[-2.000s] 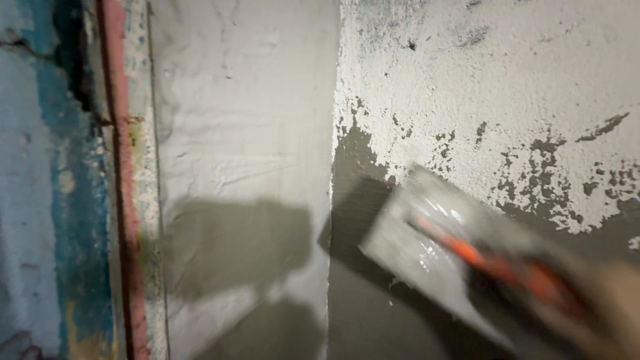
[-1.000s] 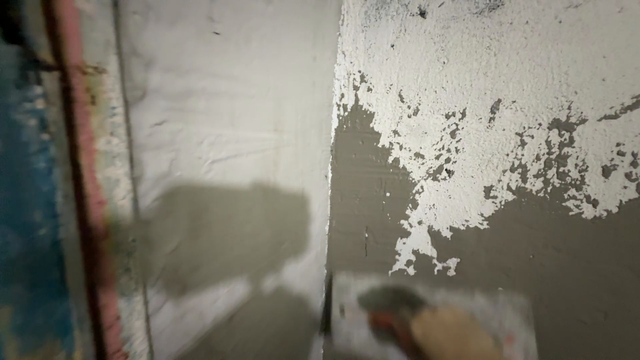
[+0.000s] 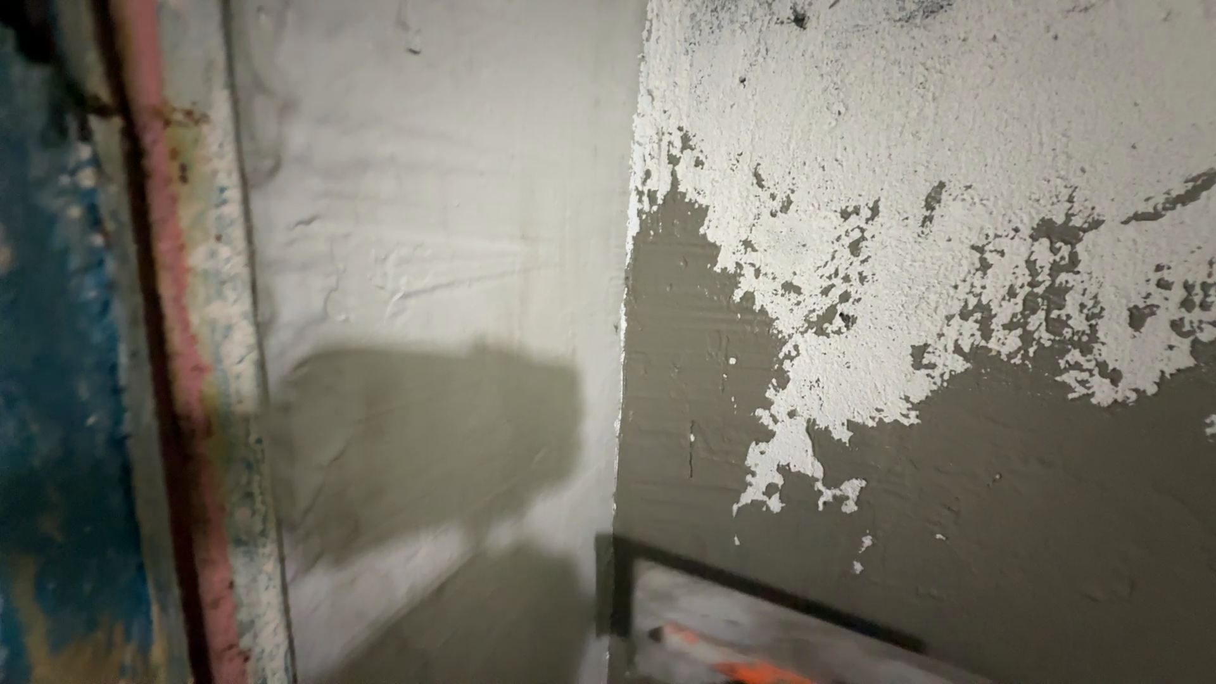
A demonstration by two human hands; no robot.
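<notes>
A metal plastering trowel (image 3: 807, 617), blurred, lies at the bottom edge of the view, right of the wall corner, against or close to the right wall. Part of its orange handle shows; the hand on it is out of the frame. Dark grey plaster (image 3: 997, 494) covers the lower part of the right wall, with a ragged edge against rough white wall (image 3: 902, 123) above. Small white spots show through the grey coat near the corner. Neither of my hands is in view.
The smoother pale wall (image 3: 427, 218) on the left meets the right wall at a vertical corner. Shadows fall across its lower part. At the far left stands a worn frame (image 3: 185, 361) with pink, white and blue paint, beside a blue surface (image 3: 57, 380).
The trowel has moved from the middle right down to the bottom edge, beside the corner. A hand on its handle showed one second ago and is out of view now.
</notes>
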